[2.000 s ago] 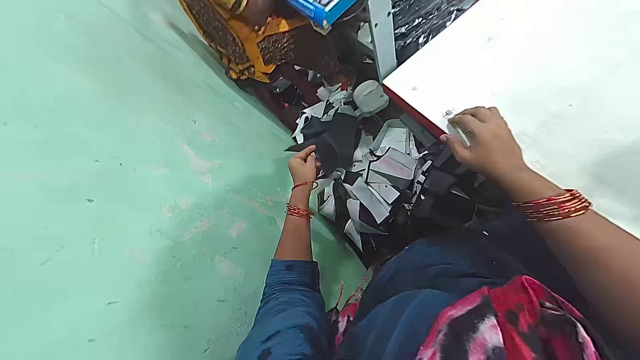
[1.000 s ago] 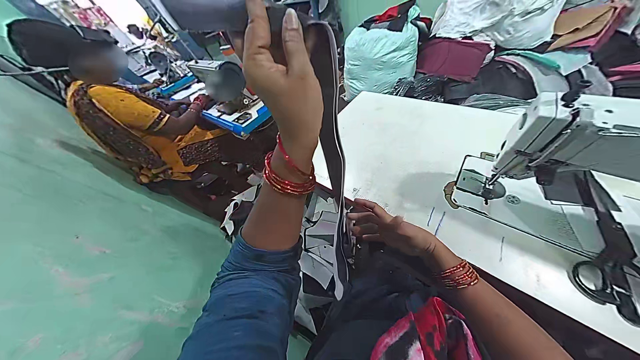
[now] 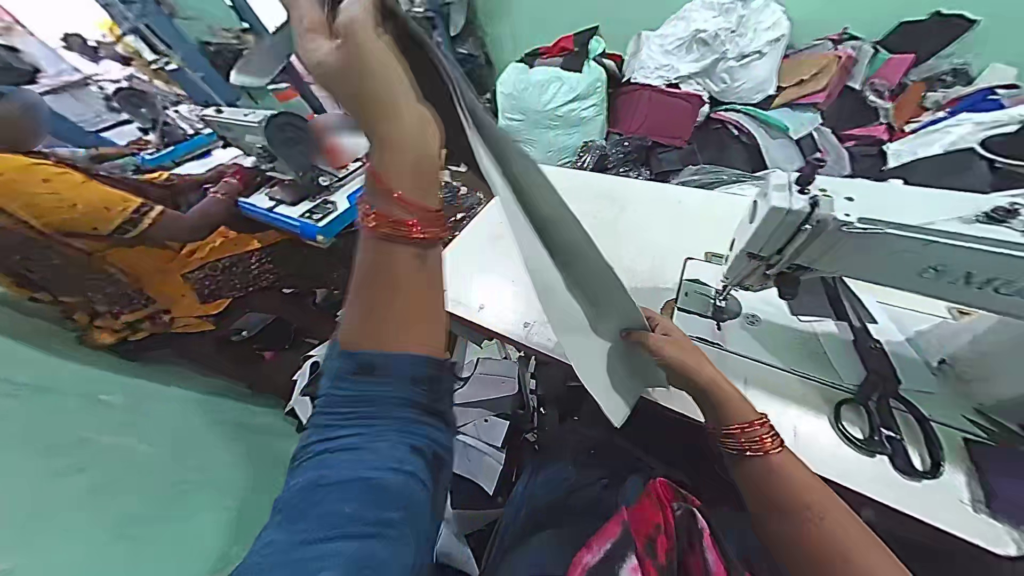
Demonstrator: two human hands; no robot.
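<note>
A long strip of grey and black sheet material (image 3: 552,232) stretches diagonally between my hands. My left hand (image 3: 364,68), raised at the top left, is at the strip's upper end; its fingertips are cut off by the frame edge. The fingers of my right hand (image 3: 668,348) pinch the strip's lower edge above the front of the white table (image 3: 840,472). Just right of that hand stands an industrial sewing machine (image 3: 888,232), its needle area close by. Black-handled scissors (image 3: 880,392) lie on the table in front of the machine.
Cut pieces (image 3: 484,432) lie in a heap below the table's left edge. A co-worker in yellow (image 3: 72,192) sits at another sewing machine (image 3: 272,136) on the left. Behind the table are a stuffed pale green sack (image 3: 552,108) and piled fabric (image 3: 656,112). A green wall (image 3: 120,456) borders the left.
My left hand has gone from the heap of pieces up to the top, now with the strip. My right hand, apart from the strip one second ago, now pinches its lower part. The view has swung up.
</note>
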